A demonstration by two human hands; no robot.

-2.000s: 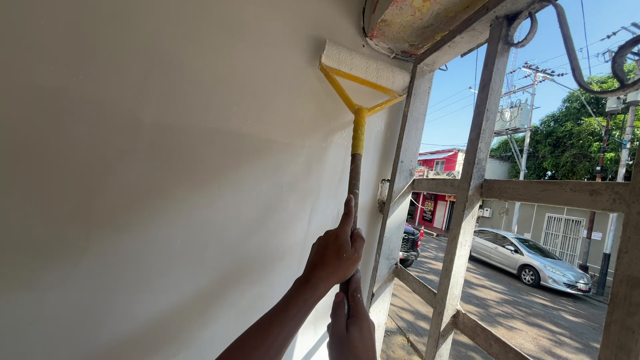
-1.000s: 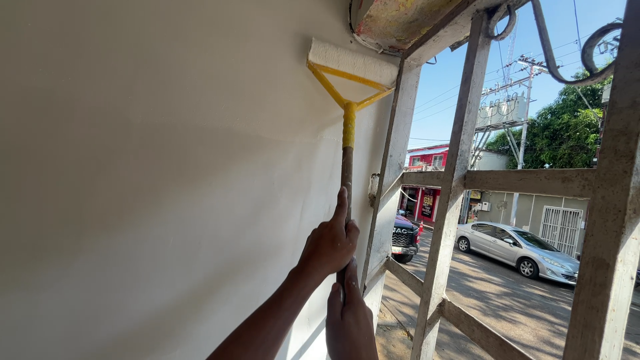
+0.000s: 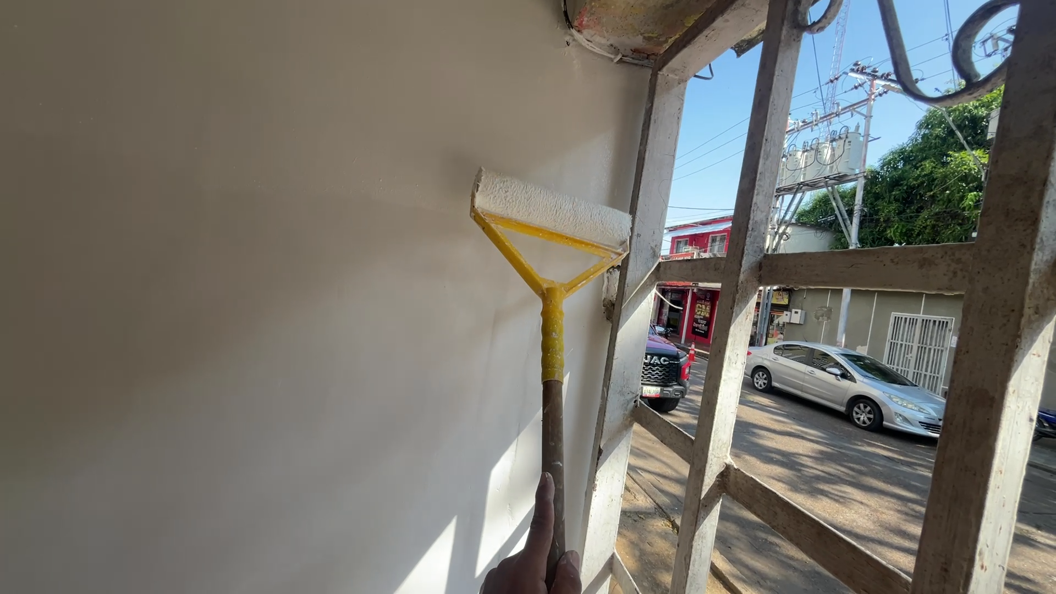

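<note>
A paint roller with a white nap cover (image 3: 551,206) and a yellow triangular frame (image 3: 528,256) is at the pale wall (image 3: 289,289), its right end beside the metal grille's edge. Its yellow grip (image 3: 552,334) joins a brown pole (image 3: 553,429) that runs down to the bottom edge. My left hand (image 3: 532,565) is closed round the pole there, one finger extended up along it; the forearm is out of frame. My right hand is out of view.
A whitish metal grille (image 3: 726,330) with crossbars stands right of the wall, a curled bar (image 3: 940,91) at its top. A rough, paint-stained piece (image 3: 635,25) and a cable are above the corner. Beyond the bars are a street, a silver car (image 3: 846,384) and a dark vehicle (image 3: 662,371).
The roller has come down the wall from near the top corner. My left hand has sunk to the bottom edge with the pole, and my right hand has left the view.
</note>
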